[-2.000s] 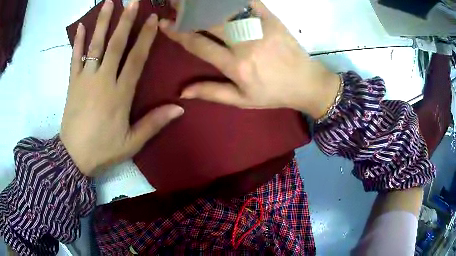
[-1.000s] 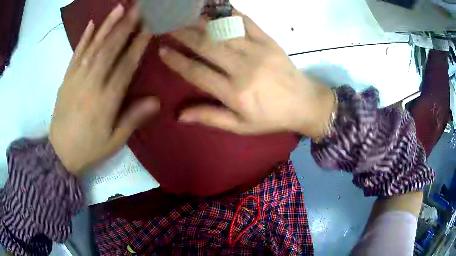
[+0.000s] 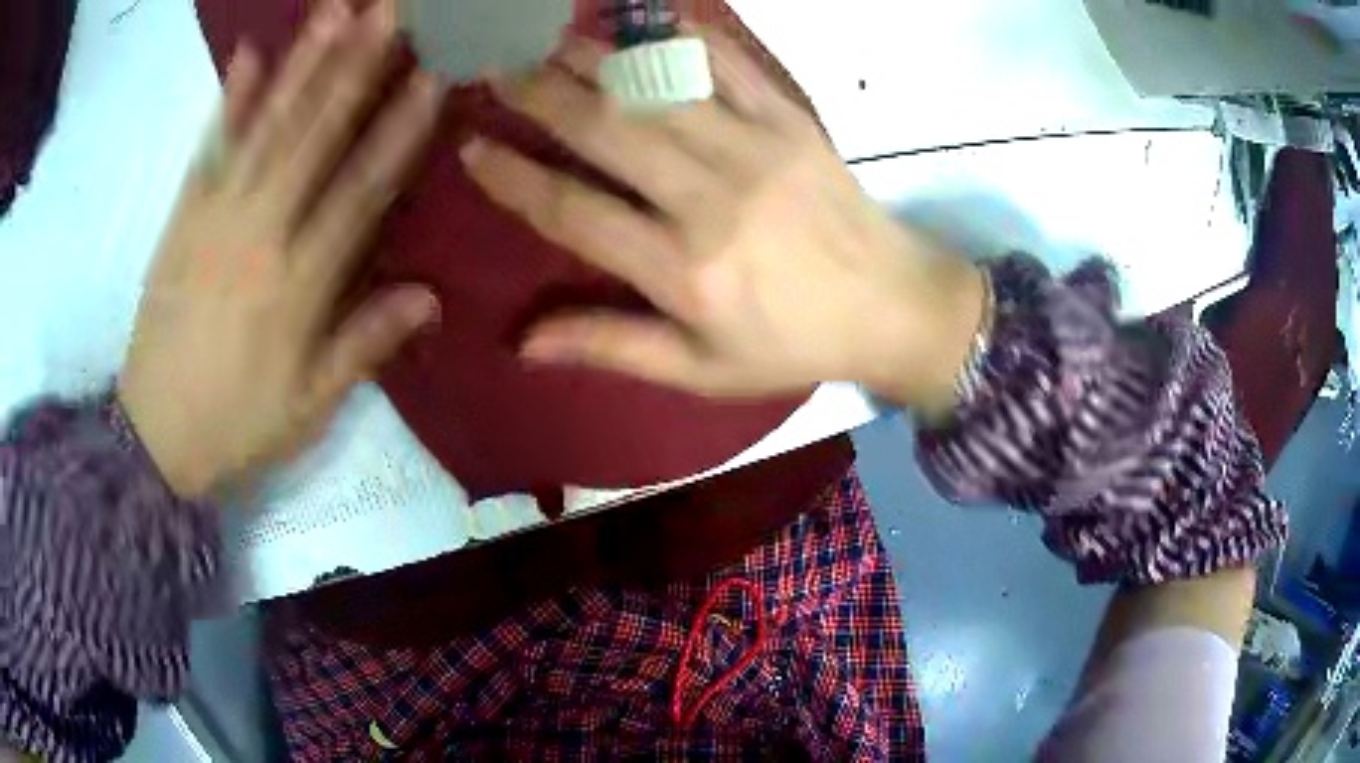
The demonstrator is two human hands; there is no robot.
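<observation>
A dark red fabric panel [image 3: 597, 432] lies flat on the white machine table, its curved near edge just inside the table's front edge. My left hand [image 3: 269, 268] lies flat over the panel's left part, blurred, fingers slightly spread. My right hand [image 3: 746, 239] lies palm down on the panel with fingers apart, partly behind a white ridged knob [image 3: 658, 70]. A grey blurred part of the machine head [image 3: 489, 33] hangs above the fingertips. The needle and presser foot cannot be made out.
The table's front edge [image 3: 358, 574] has faint ruler marks beside it. Dark red cloth lies at the far left [image 3: 27, 90] and hangs at the far right [image 3: 1286, 313]. A dark red strip [image 3: 597, 559] lies below the table edge, above the checked apron [image 3: 597, 671]. A grey machine part [image 3: 1208, 52] is at upper right.
The panel has moved away from me, its near edge now back on the table instead of hanging over it. My left hand has shifted slightly left; my right hand has moved left and a little nearer.
</observation>
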